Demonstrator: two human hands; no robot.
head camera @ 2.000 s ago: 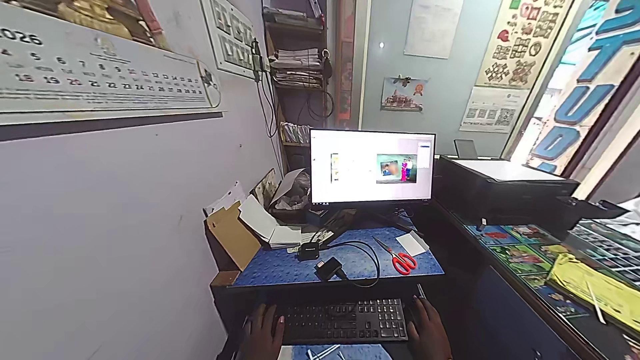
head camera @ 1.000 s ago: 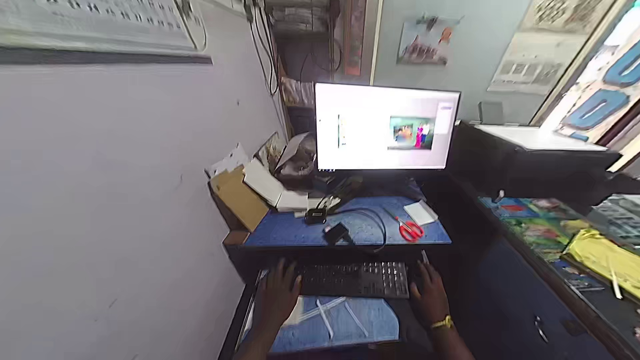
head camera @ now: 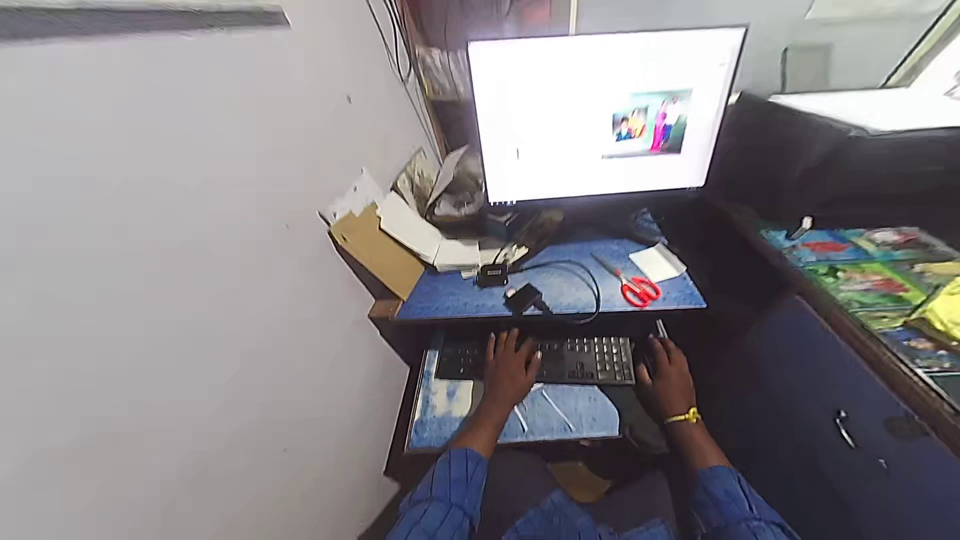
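My left hand (head camera: 511, 369) rests on the left-middle keys of a black computer keyboard (head camera: 577, 360), fingers apart and holding nothing. At the keyboard's right end, my right hand (head camera: 667, 375), with a yellow band at the wrist, lies over a dark object that looks like a computer mouse (head camera: 643, 354), mostly hidden beneath it. Behind them stands a lit monitor (head camera: 570, 112) showing pictures on a white page. On the blue desk top (head camera: 450, 296) are red-handled scissors (head camera: 640, 291), a black cable with a connector (head camera: 523, 298) and a small black box (head camera: 493, 274).
Brown card (head camera: 379, 251) and white papers (head camera: 411, 229) lean at the desk's left, near the wall (head camera: 187, 262). A white paper piece (head camera: 658, 262) lies beside the scissors. To the right are a dark printer-like machine (head camera: 795, 157) and a counter with coloured pictures (head camera: 862, 277).
My left hand has moved right along the keyboard, from its left end onto the keys nearer the middle. My right hand stays at the right end. The view has tilted down.
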